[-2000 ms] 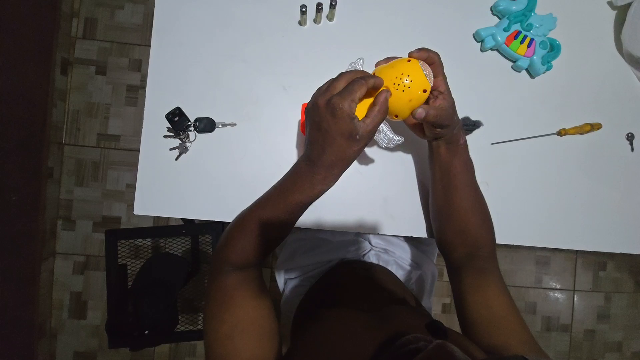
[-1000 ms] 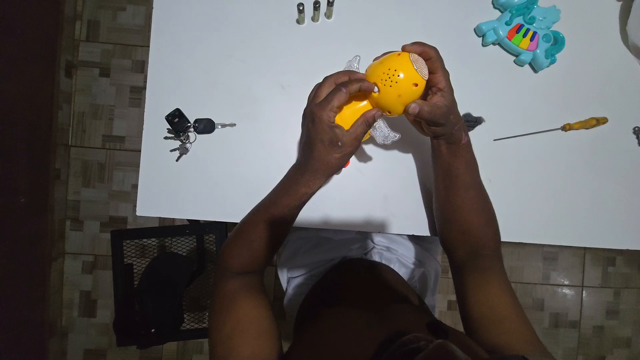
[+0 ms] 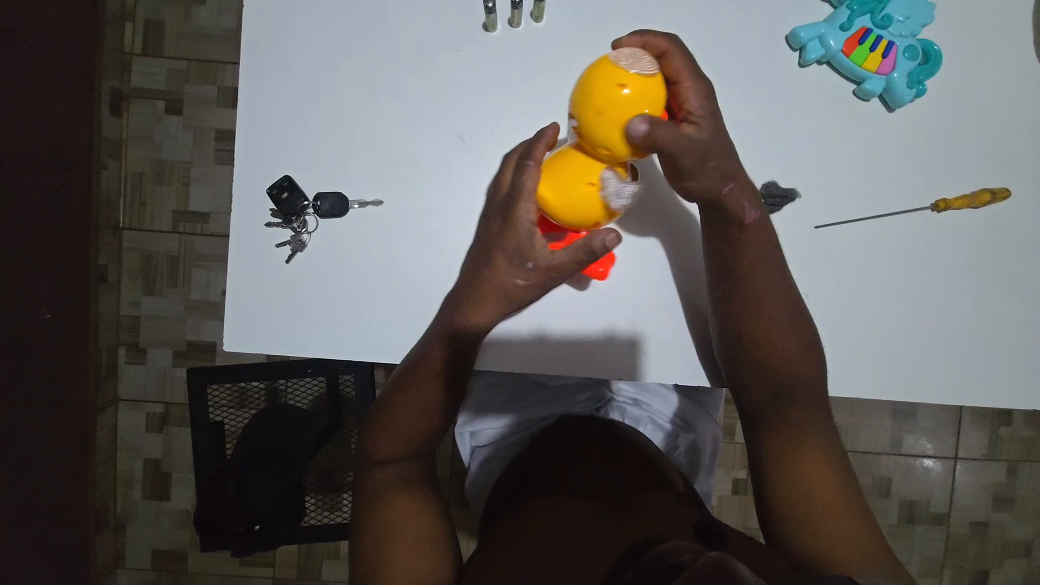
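Note:
A yellow plastic toy point(image 3: 578, 188) with two rounded parts, one above the other, is held over the white table. My left hand point(image 3: 528, 223) grips the lower part from the left, its thumb near the orange-red piece point(image 3: 597, 264) at the bottom. From the right, my right hand point(image 3: 686, 122) holds the upper rounded part point(image 3: 613, 101), with the thumb on its front and the fingers behind its top. Pale ridged patches show on both rounded parts. Whether the two parts are joined cannot be told.
Several keys with a black fob point(image 3: 287, 195) lie on the white table point(image 3: 390, 284) at left. Batteries point(image 3: 516, 12) stand at the top edge. At right are a turquoise toy with piano keys point(image 3: 886, 61), a yellow-handled screwdriver point(image 3: 971, 200) and a small dark item point(image 3: 778, 196). A black mesh chair point(image 3: 280, 374) stands below.
The yellow toy has been turned: the face with small holes no longer shows, and a second rounded part is now visible below. My left hand has opened wider around the lower part.

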